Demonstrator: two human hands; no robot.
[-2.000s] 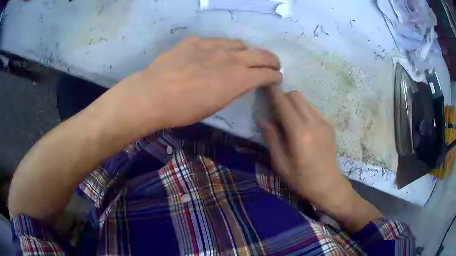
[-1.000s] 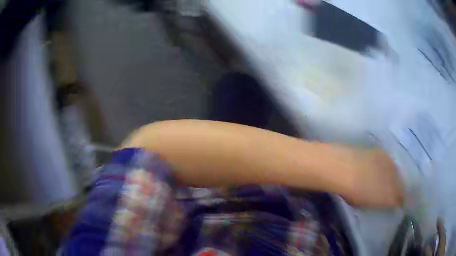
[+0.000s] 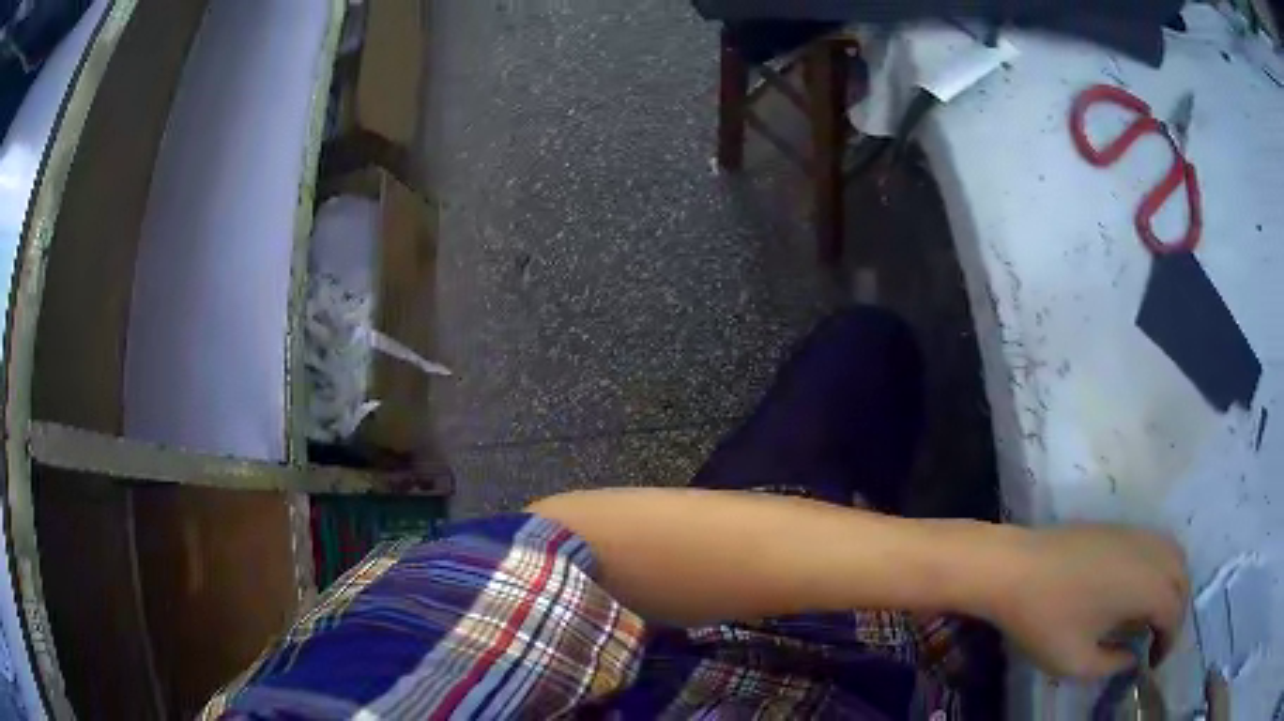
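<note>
My left hand (image 3: 1105, 599) is at the lower right over the pale table (image 3: 1042, 380), with its fingers curled down. A small dark, shiny thing (image 3: 1127, 693) shows under its fingertips, cut off by the bottom edge; I cannot tell what it is or whether the hand grips it. A brownish sliver beside it may be a fingertip of my right hand, which I cannot otherwise make out. Scissors with red loop handles (image 3: 1191, 211) lie at the upper right, touching a charcoal cloth piece (image 3: 1197, 331). Pale strips (image 3: 1236, 613) lie right of my left hand.
A metal-framed shelf (image 3: 155, 458) with brown and white panels stands at left. Beside it are a cardboard box (image 3: 406, 275), white scraps (image 3: 338, 345) and a green crate (image 3: 345, 535). Speckled floor lies between shelf and table. A wooden-legged stool (image 3: 828, 155) and dark cloth (image 3: 972, 11) are at top.
The view has swung left, from the table and iron to the floor and shelf. The two hands were together over the table; now only my left hand shows clearly, at the lower right.
</note>
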